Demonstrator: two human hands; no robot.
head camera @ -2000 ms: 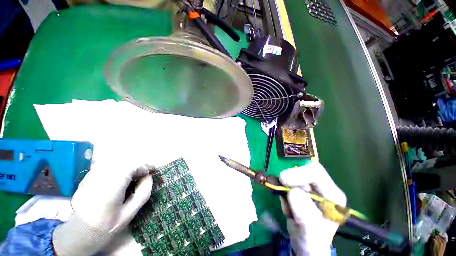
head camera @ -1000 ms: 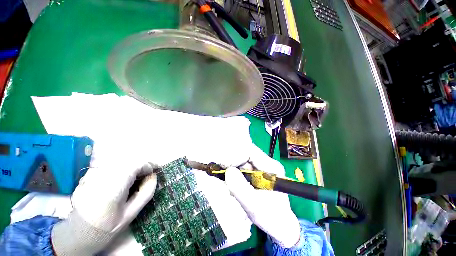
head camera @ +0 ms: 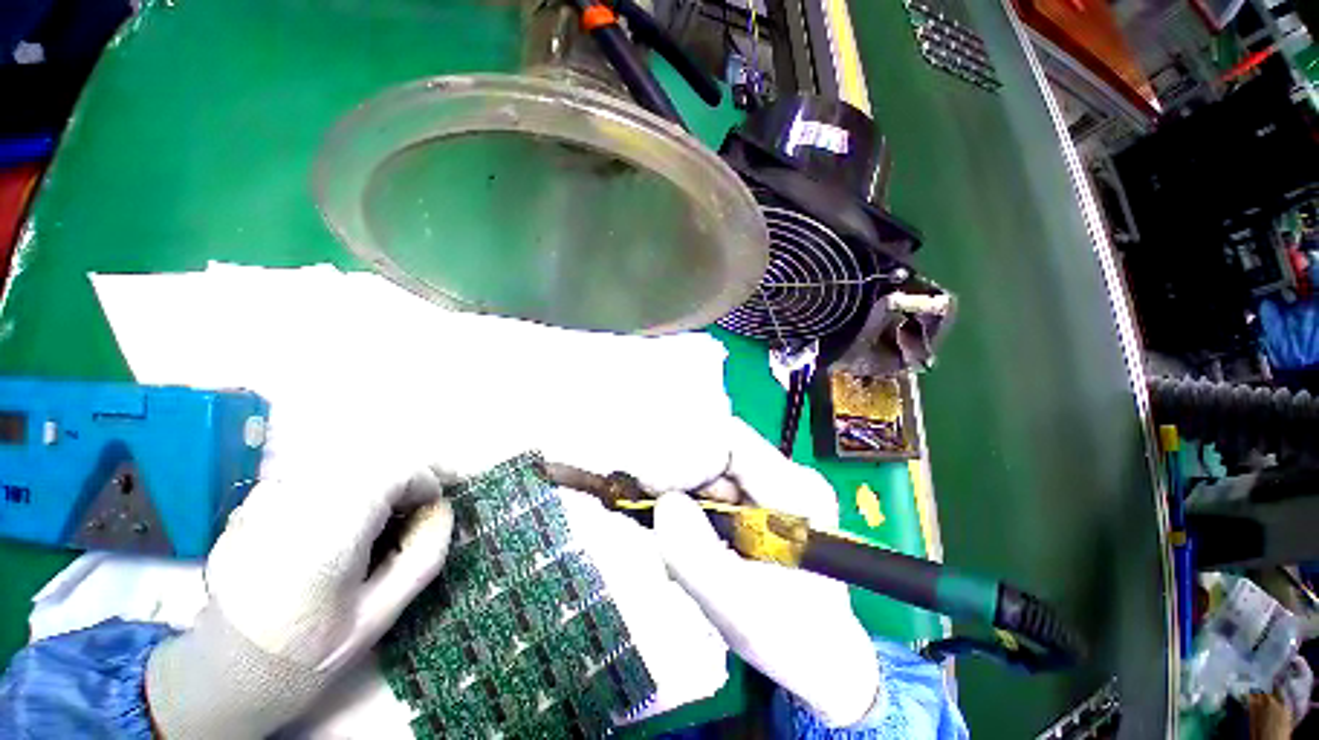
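My left hand (head camera: pixel 326 578), in a white knit glove, grips the upper left edge of the green PCB panel (head camera: pixel 514 614) between thumb and fingers. The panel lies tilted over a white sheet (head camera: pixel 506 390). My right hand (head camera: pixel 767 578), also gloved, holds the soldering iron (head camera: pixel 854 561) like a pen. The iron's metal tip meets the panel's top corner; exact contact cannot be told. Its cable leaves the green end at the lower right.
A translucent fume hood (head camera: pixel 543 203) stands behind the sheet, beside a black fan (head camera: pixel 796 275). The iron stand (head camera: pixel 904 330) and sponge tray (head camera: pixel 868 416) border the conveyor belt (head camera: pixel 1013 362). A blue box (head camera: pixel 130 470) is left. A yellow scrap (head camera: pixel 869 505) lies right.
Since the first frame, my right hand has moved left and brought the iron's tip to the panel's top corner. Since the second, the handle's rear has dipped slightly. My left hand keeps its grip.
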